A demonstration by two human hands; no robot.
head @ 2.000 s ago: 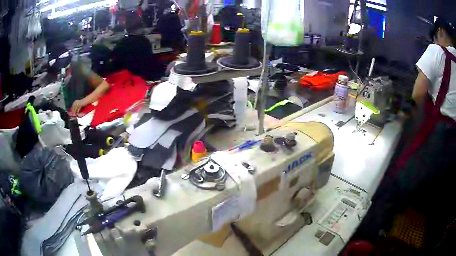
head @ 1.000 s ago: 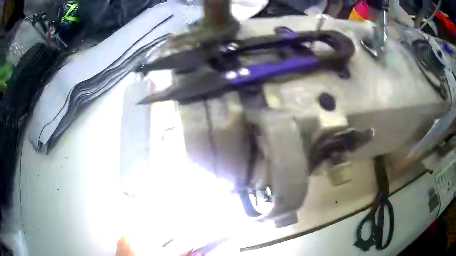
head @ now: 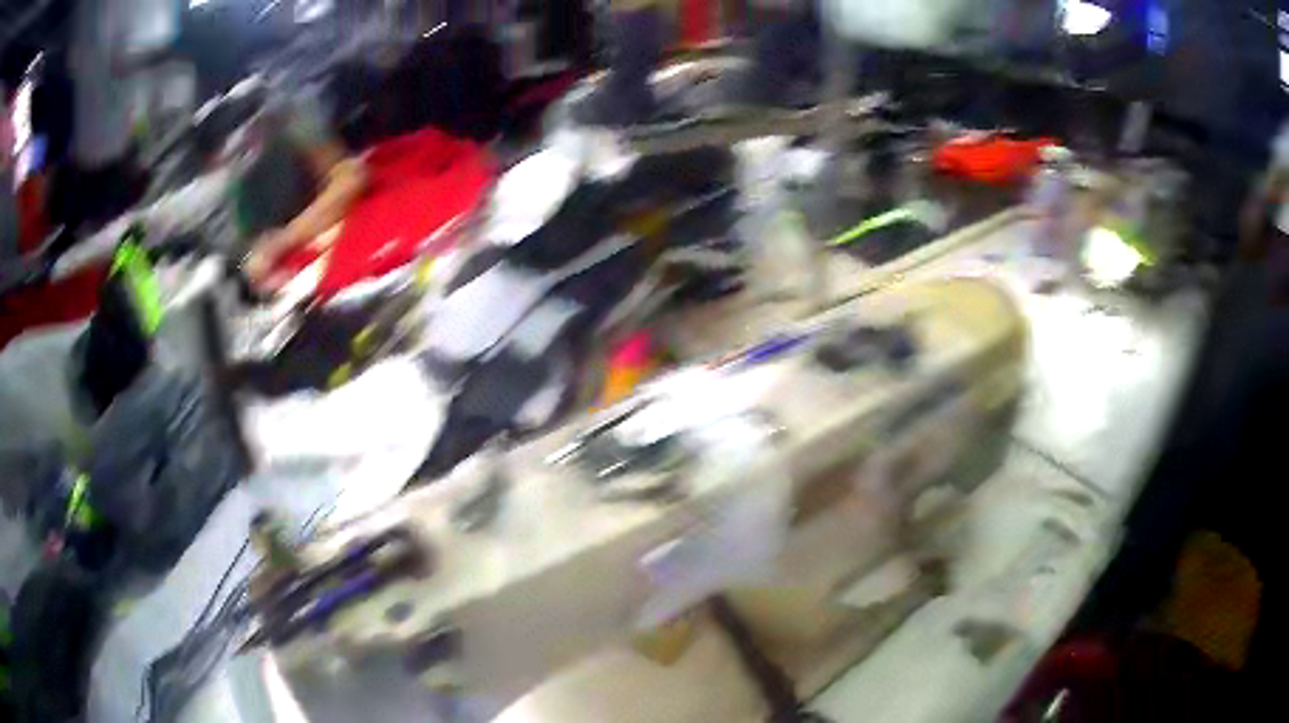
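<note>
The view is strongly blurred. The cream industrial sewing machine (head: 566,565) lies across the lower middle. Thread snips (head: 332,590) with a purple mark lie on top of its head at the left end. Light grey cut panels (head: 177,600) with dark edge lines lie left of the machine head. Neither of my hands is in the picture. The needle area is out of view.
Stacked grey and dark fabric pieces (head: 488,318) lie behind the machine. A pink and orange cone (head: 626,367) stands beside them. Another person's arm (head: 322,215) reaches to red fabric (head: 410,205) at the back left. A white table (head: 1117,381) extends right.
The view has swung up and back from the close look at the machine head and its bright lamp area. The fingertips at the bottom edge one second ago are out of the picture.
</note>
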